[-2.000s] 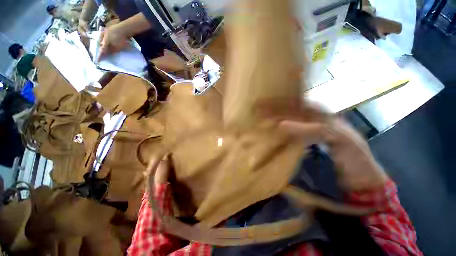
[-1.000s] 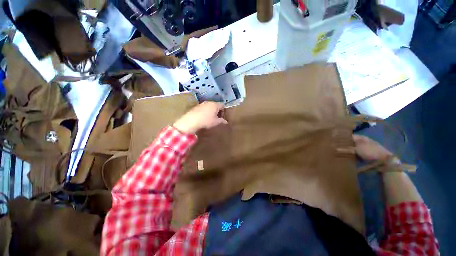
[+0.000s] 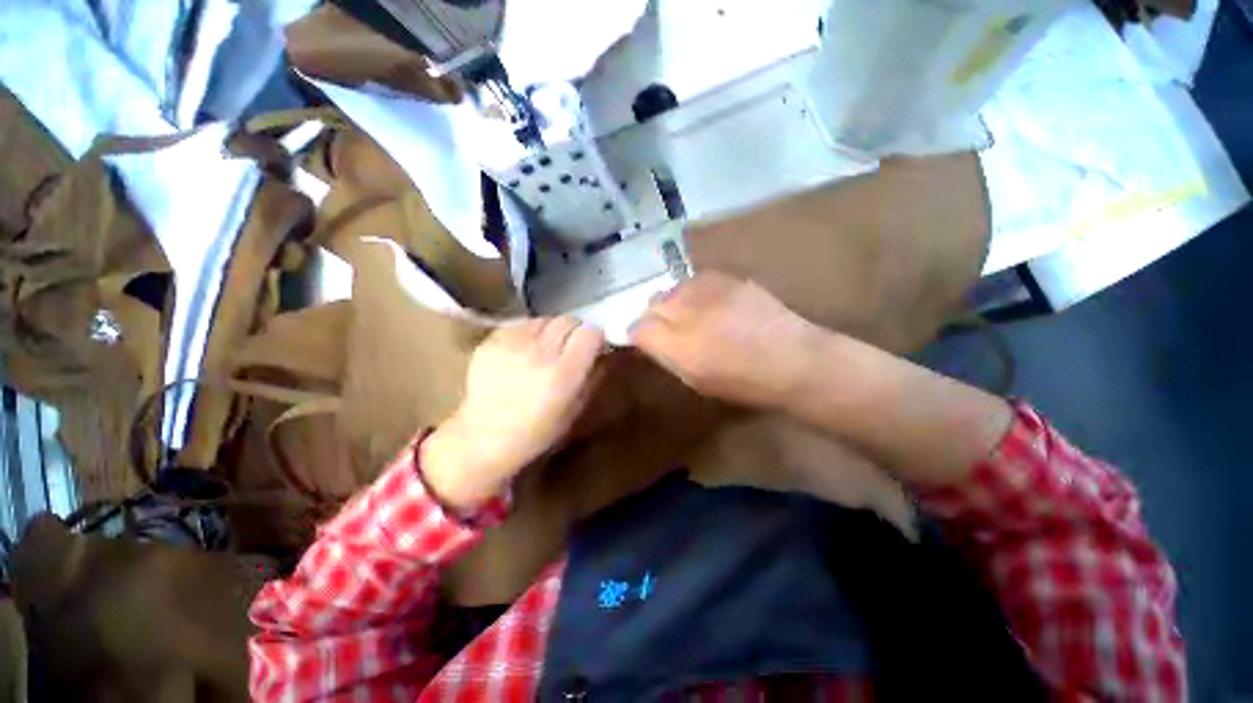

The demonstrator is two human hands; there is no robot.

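Observation:
A brown bag panel [image 3: 852, 254] lies across my lap and the front of the sewing machine, its near part bent down over my dark apron. My left hand [image 3: 529, 392] and my right hand [image 3: 721, 337] pinch its edge close together, just in front of the shiny metal needle plate [image 3: 570, 199]. A small white strip of the edge shows between my fingertips. The presser foot [image 3: 511, 110] is behind the hands, and the panel's edge is not under it. My fingertips partly hide the held edge.
The white machine bed [image 3: 742, 151] extends behind the plate. A printed work sheet [image 3: 1099, 151] lies to the right. Brown pieces with white backs [image 3: 206, 206] are piled at the left, with a thin strap loop [image 3: 296, 446] nearer the panel. More brown pieces [image 3: 124, 618] lie lower left.
My right hand has come from the panel's right side to its front edge beside my left hand. My left hand has moved slightly down and left. The panel has been turned or folded.

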